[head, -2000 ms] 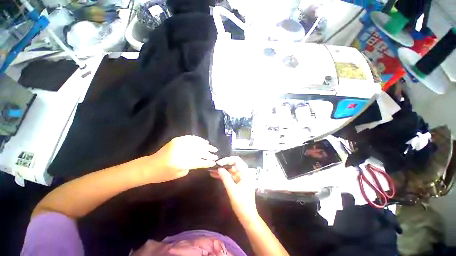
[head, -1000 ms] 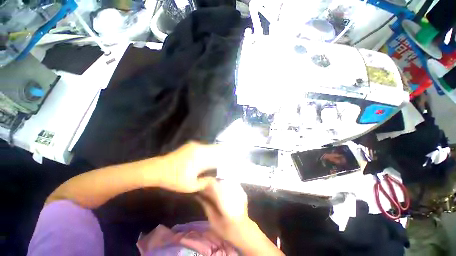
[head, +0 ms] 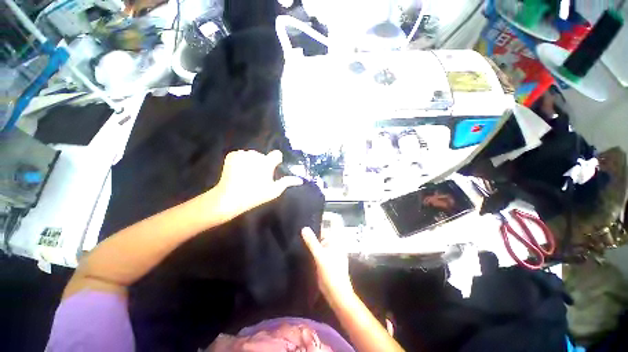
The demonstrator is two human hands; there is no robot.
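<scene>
A large black garment piece lies left of and in front of the white sewing machine and hangs toward my lap. My left hand holds the cloth close to the left of the needle area, thumb pointing right and fingers curled. My right hand is nearer to me at the cloth's right edge, thumb up on it; its other fingers are partly hidden by cloth and glare. The exact stitching point is washed out by bright light.
A smartphone lies on the machine's front ledge, with red-handled scissors to its right. Dark cloth is heaped at the lower right. Thread cones stand at the upper right. A white machine table is at the left.
My hands, together near the table edge before, are now apart. My left hand has moved forward to the needle area, and the cloth now lies spread between the hands. The camera view has shifted.
</scene>
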